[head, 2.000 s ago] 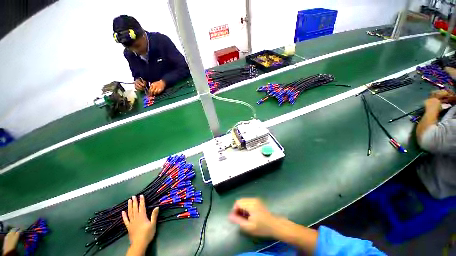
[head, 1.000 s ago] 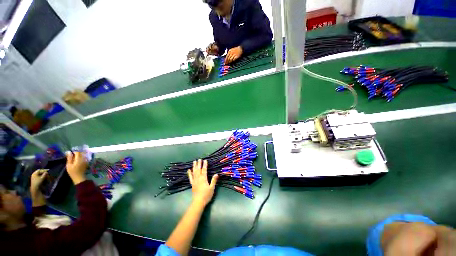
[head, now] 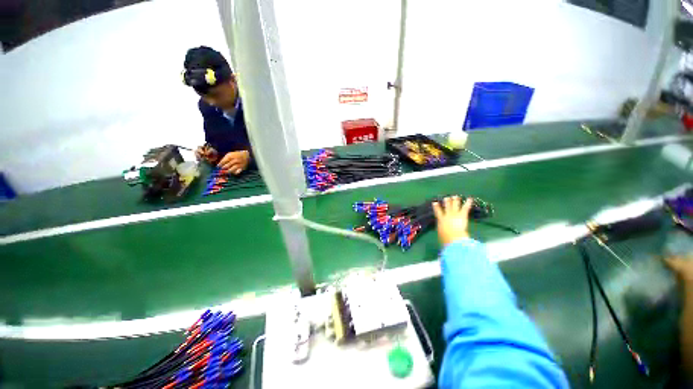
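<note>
A pile of black cable leads (head: 399,222) with blue and red ends lies on the green middle strip beyond the press. My right hand (head: 454,216), in a blue sleeve, rests over the black part of this pile with fingers spread; whether it grips any lead cannot be told. Another pile of leads (head: 201,353) lies at the lower left, cut off by the frame's edge. My left hand is not in view. The white bench press (head: 285,357) with a green button (head: 400,362) stands at the bottom middle, to the left of my right arm.
A metal post (head: 285,182) rises behind the press, with a pale air hose (head: 342,229). A person (head: 220,114) works across the bench beside a small machine (head: 163,173). A black tray (head: 420,150) and blue bin (head: 499,105) are farther back. Loose leads (head: 593,304) lie right.
My right hand has moved from the near edge forward onto the far pile. My left hand, earlier on the near pile, has left the view. The camera has turned back to the right since one second ago.
</note>
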